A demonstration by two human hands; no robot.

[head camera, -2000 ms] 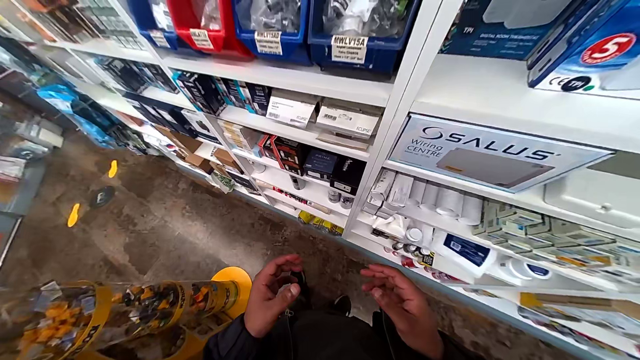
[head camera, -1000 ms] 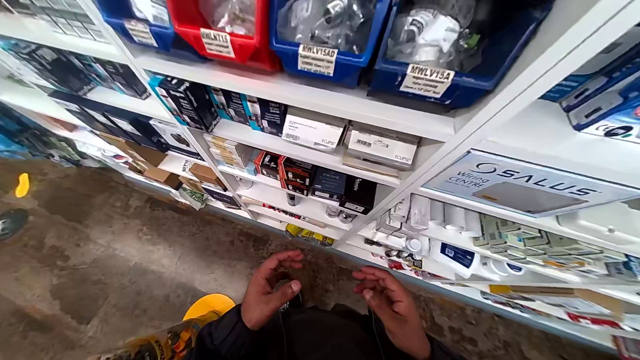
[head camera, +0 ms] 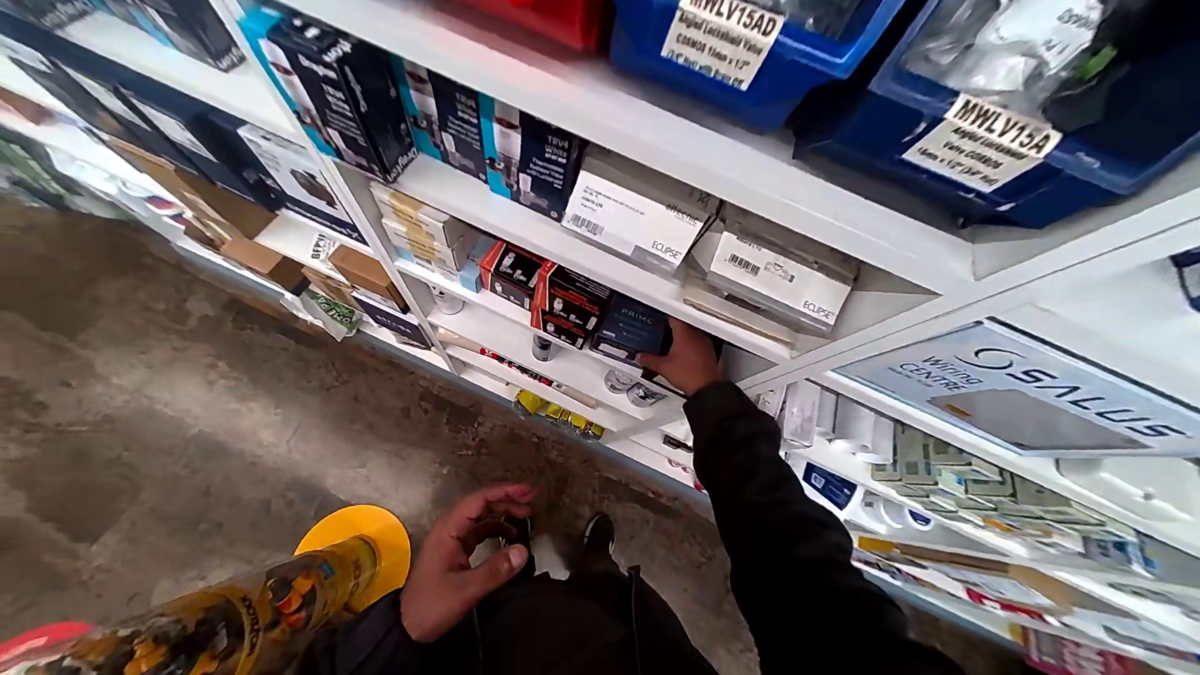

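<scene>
My right hand (head camera: 686, 358) reaches into a lower shelf and touches the side of a dark cardboard box (head camera: 630, 328); its fingers are partly hidden behind the box, so the grip cannot be told. Beside that box, to the left, stand black and red boxes (head camera: 568, 306). My left hand (head camera: 468, 555) hangs over the floor with its fingers curved and apart, holding nothing. White cartons (head camera: 639, 214) and dark blue thermostatic valve boxes (head camera: 531, 156) sit on the shelf above.
Blue plastic bins (head camera: 741, 56) of bagged fittings stand on the upper shelf. A white shelf upright (head camera: 984, 291) slants past my right arm. At the lower left a clear tube display (head camera: 253, 605) with a yellow rim rises from the floor. A boxed wiring centre (head camera: 1031, 389) lies at the right.
My right hand has moved from above the floor up and forward to the dark box on the shelf. My left hand stays low. The view has come nearer to the shelves.
</scene>
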